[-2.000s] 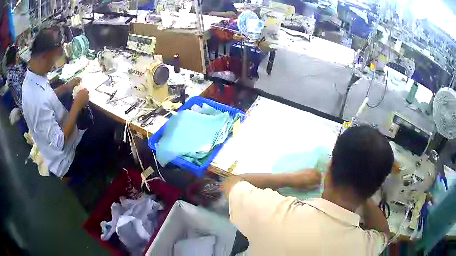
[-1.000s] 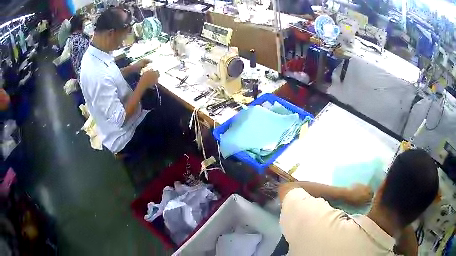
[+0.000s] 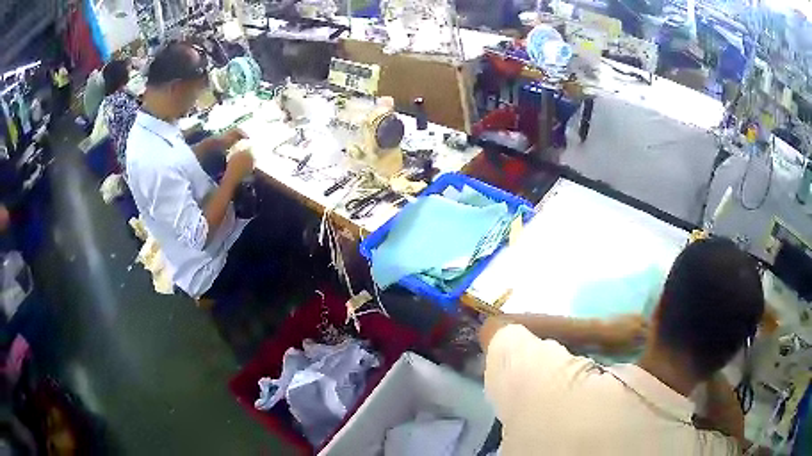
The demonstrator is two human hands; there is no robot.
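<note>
Neither of my hands is in view. Nearest in front of me, a white bin [image 3: 361,411] holds a pale piece [image 3: 426,438]. A red bin [image 3: 252,385] beside it on the left holds pale lilac pieces [image 3: 320,383]. Beyond them, a blue bin [image 3: 450,297] at the table edge holds a stack of aqua cut panels [image 3: 441,233]. A person in a cream shirt [image 3: 570,392] at the lower right reaches over an aqua piece [image 3: 619,289] lying on a white tabletop [image 3: 570,240].
A person in a light blue shirt [image 3: 169,178] stands at the left bench, hands raised near a small pale piece. A cream sewing machine [image 3: 378,138] and dark tools [image 3: 369,203] are on that bench. Green floor [image 3: 133,338] runs along the left.
The view has swung left since two seconds ago, then slightly back right over the last second. The cream-shirted person's forearm remains over the aqua piece.
</note>
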